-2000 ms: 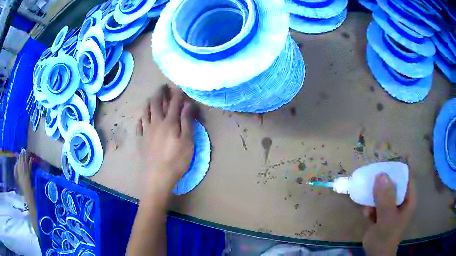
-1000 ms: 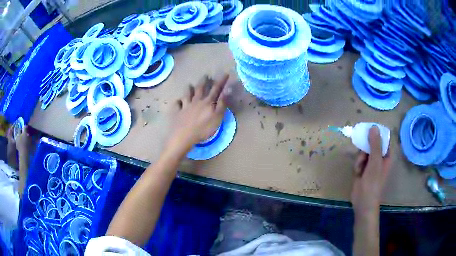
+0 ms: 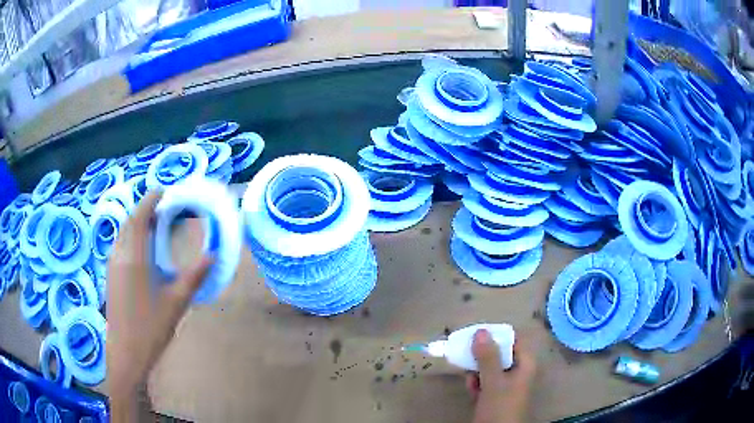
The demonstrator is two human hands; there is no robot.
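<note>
My left hand (image 3: pixel 145 289) holds a pale disc (image 3: pixel 225 235) raised and tilted, just left of the stack of discs; the disc is blurred, with my thumb at its centre hole. My right hand (image 3: pixel 498 376) grips the white glue bottle (image 3: pixel 486 345) low at the front centre, lying sideways with its teal tip pointing left over dark glue spots. The stack of discs (image 3: pixel 318 277) stands upright on the brown board, its open centre and darker blue collar showing on top.
A left heap of discs (image 3: pixel 62 235) lies beyond the crate (image 3: pixel 58 401). A large right heap (image 3: pixel 496 186) leans across the back right. A small teal and silver cylinder (image 3: pixel 637 370) lies near the right discs. A blue tray (image 3: pixel 211 49) and metal uprights (image 3: pixel 610 58) stand behind.
My left hand has lifted the disc off the board and moved it left. The bottle is still in my right hand. The view has tilted up and turned right, showing more of the right heap.
</note>
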